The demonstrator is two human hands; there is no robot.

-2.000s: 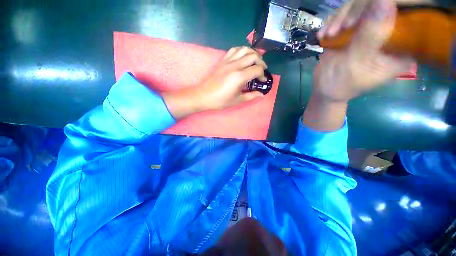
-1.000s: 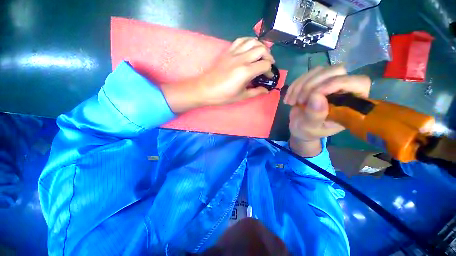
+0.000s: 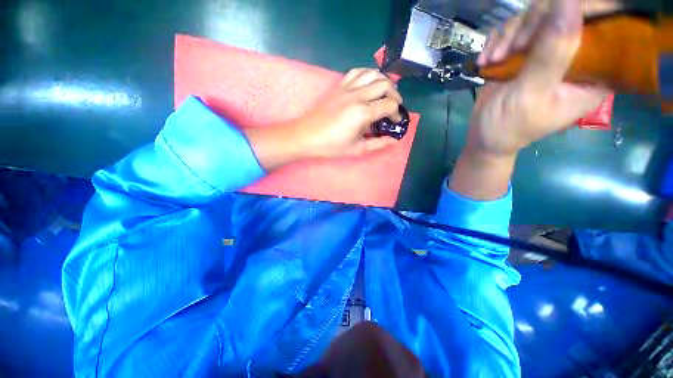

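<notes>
My left hand (image 3: 336, 122) lies over the salmon-red work mat (image 3: 243, 85) and holds a small glossy black round part (image 3: 392, 125) near the mat's right edge. My fingers cover part of it. My right hand (image 3: 524, 100) is shut on the orange electric screwdriver (image 3: 616, 55), held nearly level with its nose to the left. The nose is at the front of the screw feeder (image 3: 419, 37), beside its small metal mechanism. The hand and driver are slightly blurred, and I cannot see whether a screw is on the bit.
A red parts bin (image 3: 596, 114) shows partly behind my right hand. A black cable (image 3: 472, 235) runs along the green bench's (image 3: 81, 92) near edge and off to the right. Blue cloth of another person (image 3: 627, 251) shows at the right, below the bench.
One second ago the driver's tip was at the black part. My right hand has since moved up and right with the driver to the feeder. My left hand still holds the part.
</notes>
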